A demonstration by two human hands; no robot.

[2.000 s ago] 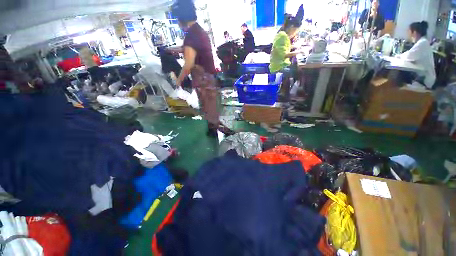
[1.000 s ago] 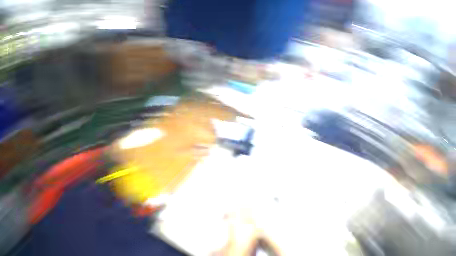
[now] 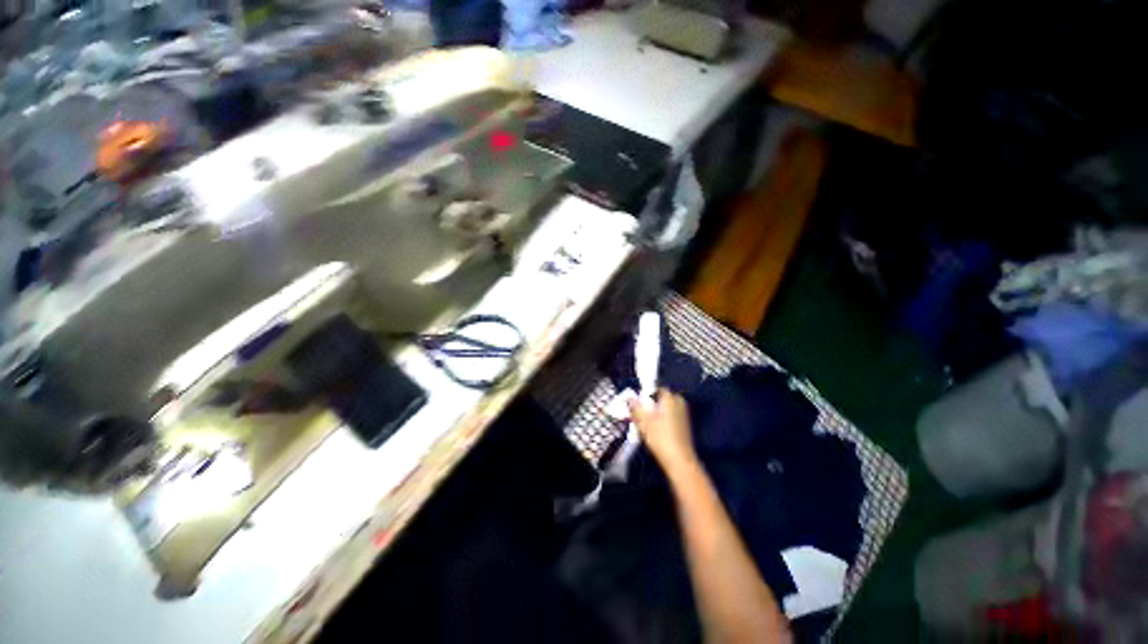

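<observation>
My right hand (image 3: 664, 421) reaches in from the lower right, over a heap of navy cut pieces (image 3: 787, 440) on a mesh-patterned surface (image 3: 875, 484). Its fingers are closed on a narrow white strip (image 3: 647, 352), which stands out bright above them. A smaller pale bit shows beside the fingertips. A pale piece (image 3: 816, 579) lies on the navy heap near the forearm. The image is somewhat blurred, so the exact grip is hard to see. My left hand is out of the picture.
A cream-white sewing machine (image 3: 315, 239) stands on the white table (image 3: 302, 566) at left. A black phone (image 3: 359, 377) and black-handled scissors (image 3: 478, 352) lie near its worn edge. An orange-brown board (image 3: 762, 239) is beyond. A grey bin or bag (image 3: 988, 434) stands at right.
The view has swung right from the aisle, past the white table, to the machine's side. My right hand now shows at the navy heap with the white strip.
</observation>
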